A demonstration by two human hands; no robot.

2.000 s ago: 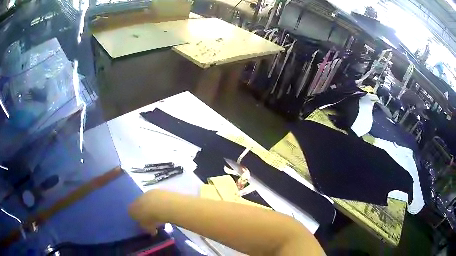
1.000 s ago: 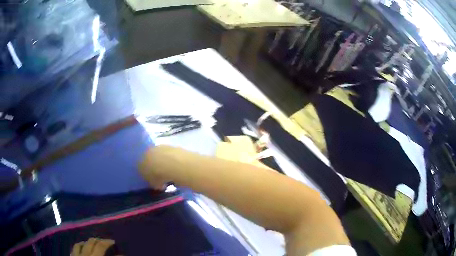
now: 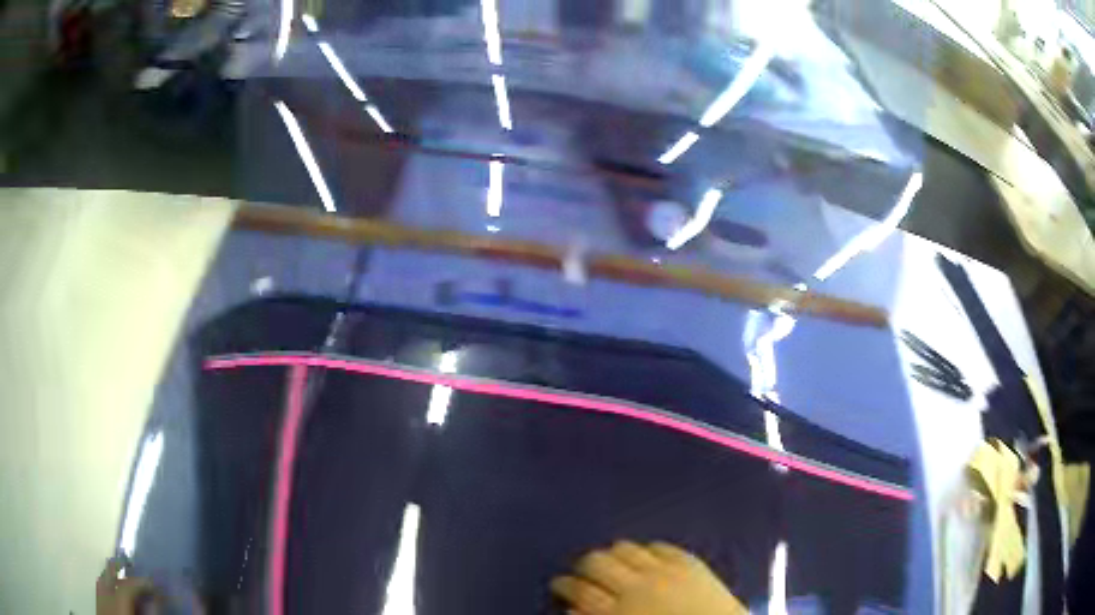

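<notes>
A dark garment panel [image 3: 504,505] lies in the bluish clear template [image 3: 829,372], its upper edge curved. A long pink line [image 3: 576,399] curves over it, and a second pink line runs down at the left. Glare streaks cross the sheet. My right hand [image 3: 654,581] rests palm down on the template over the panel, cut off by the bottom edge, holding nothing that shows. My left hand [image 3: 130,593] is small, blurred and cut off at the template's lower left corner; its grip cannot be told.
Brown tape [image 3: 648,272] runs along the hinge, with the glossy raised sheet [image 3: 552,120] behind it. On the white surface at the right lie dark snips [image 3: 937,364], yellow pieces [image 3: 999,505] and a long dark strip [image 3: 975,306]. A cream tabletop [image 3: 84,360] extends at the left.
The view has turned left to face the template. My right hand has moved from the template's right side onto the panel area. My left hand now shows at the lower left corner.
</notes>
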